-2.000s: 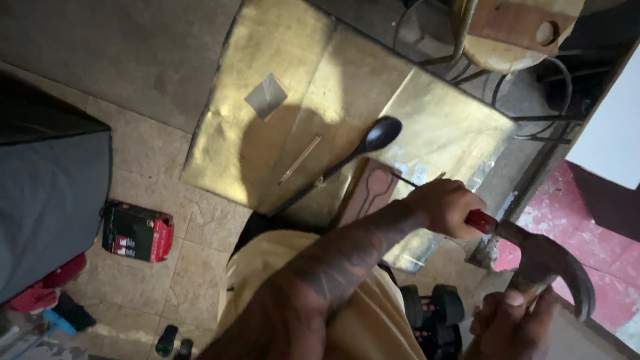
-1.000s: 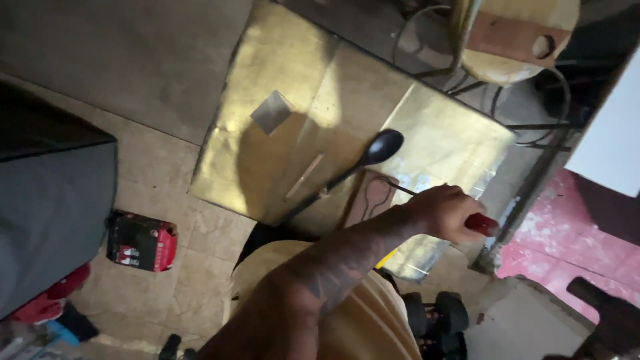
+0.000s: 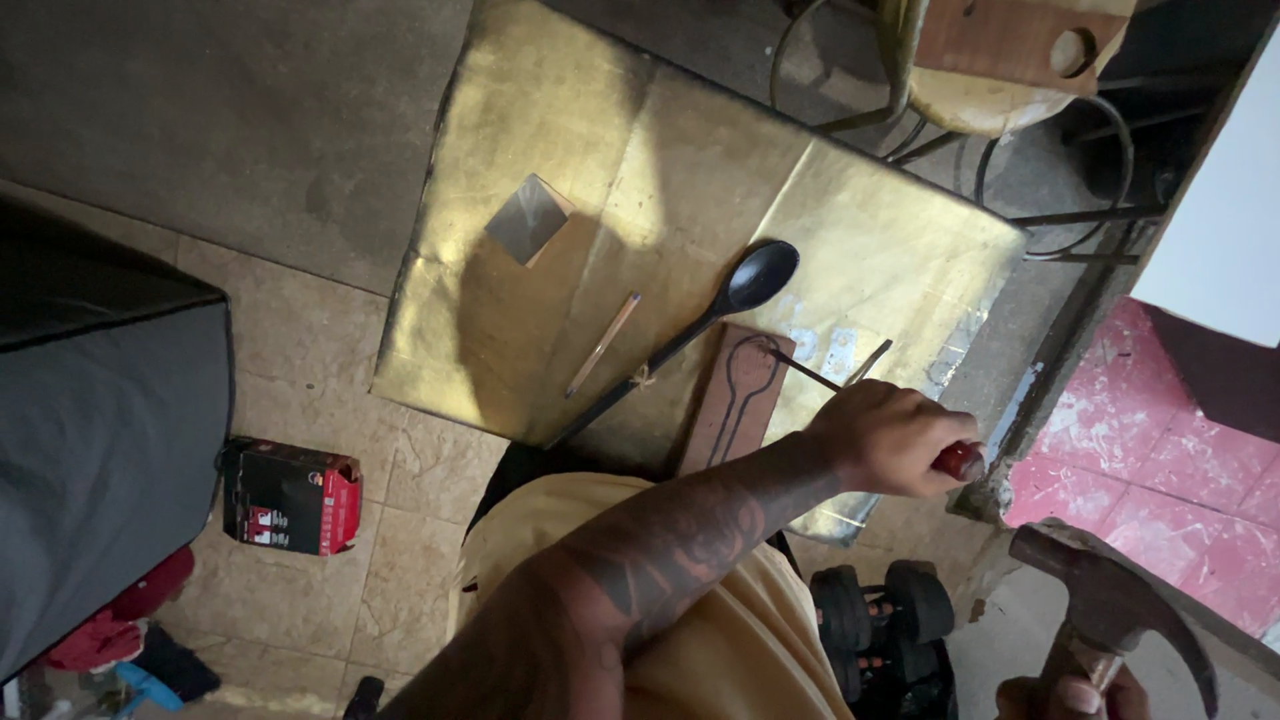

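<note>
My left hand [image 3: 895, 437] is closed around the red handle of a tool with a thin metal shaft [image 3: 805, 365]; its tip meets the round end of a spoon outline drawn on a reddish-brown wooden board [image 3: 715, 415]. At the lower right my right hand [image 3: 1075, 695] grips a claw hammer [image 3: 1110, 605], its head held apart from the red handle. Beside the board lies a black spoon [image 3: 762, 275] with cord tied on its handle. A pencil [image 3: 603, 345] and a square grey sheet [image 3: 528, 222] rest on the gold-coloured mat [image 3: 540, 90].
A chair [image 3: 980, 100] at the top right holds a brown board with a round hole [image 3: 985, 40]. On the tiled floor at left is a black and red box [image 3: 290, 497] near a grey-covered object [image 3: 110, 480]. Dumbbells [image 3: 885, 620] stand at the lower right.
The hammer has moved from beside the red handle, first toward the lower right, and is now more fully in view there. My left hand still holds the tool on the board.
</note>
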